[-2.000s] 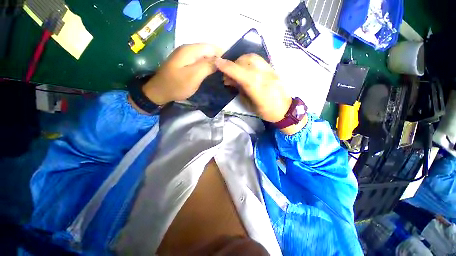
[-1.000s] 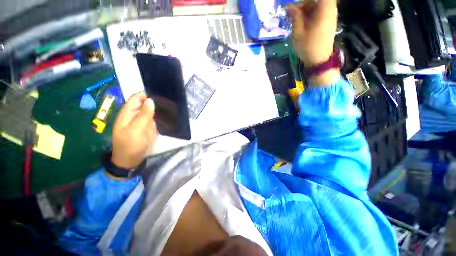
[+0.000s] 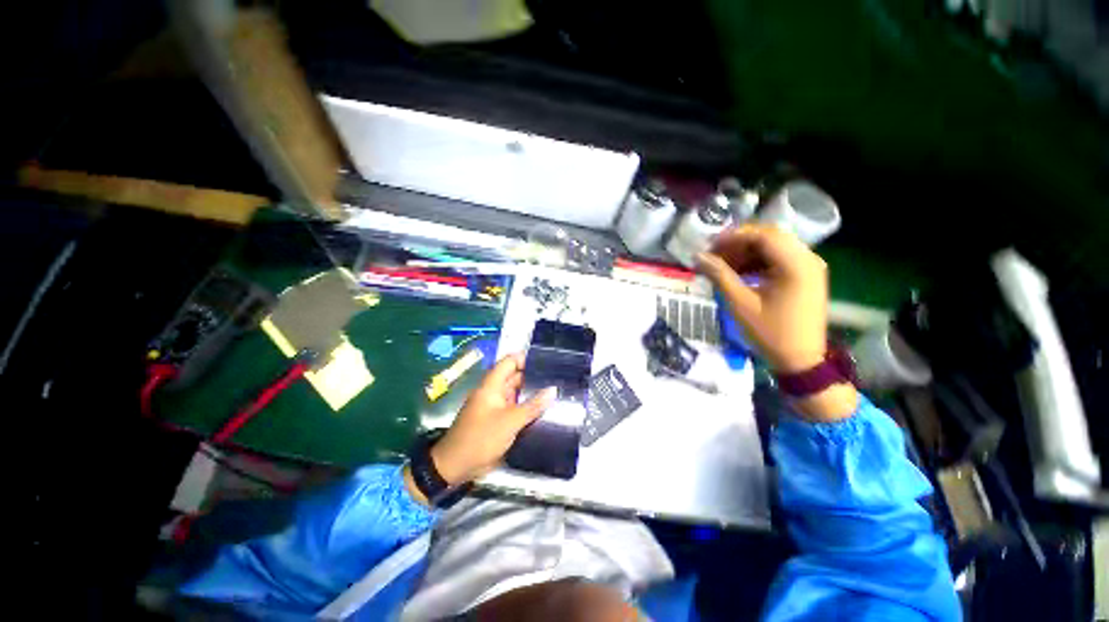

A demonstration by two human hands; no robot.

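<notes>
My left hand (image 3: 493,419) holds a glossy black phone slab (image 3: 557,407) by its left edge, over the front left part of the white sheet (image 3: 681,456). A light glare shows on the slab. My right hand (image 3: 778,298) is raised at the back right, near the bottles, with thumb and fingers close together. Whether something small is between them cannot be told. A flat black battery with white print (image 3: 611,403) lies just right of the phone. A small black bracket plate (image 3: 668,349) lies further right. A pile of small dark parts (image 3: 547,293) is behind the phone.
Several bottles (image 3: 647,216) stand at the back right. A yellow-bodied tool (image 3: 454,374) and a blue pick (image 3: 443,346) lie on the green mat (image 3: 401,419) at left. A multimeter-like block with red leads (image 3: 209,318) is far left. A blue bin (image 3: 733,334) is partly hidden below my right hand.
My right hand left the phone and moved up to the back right. My left hand keeps hold of the phone. The view has shifted, showing more of the bench's back.
</notes>
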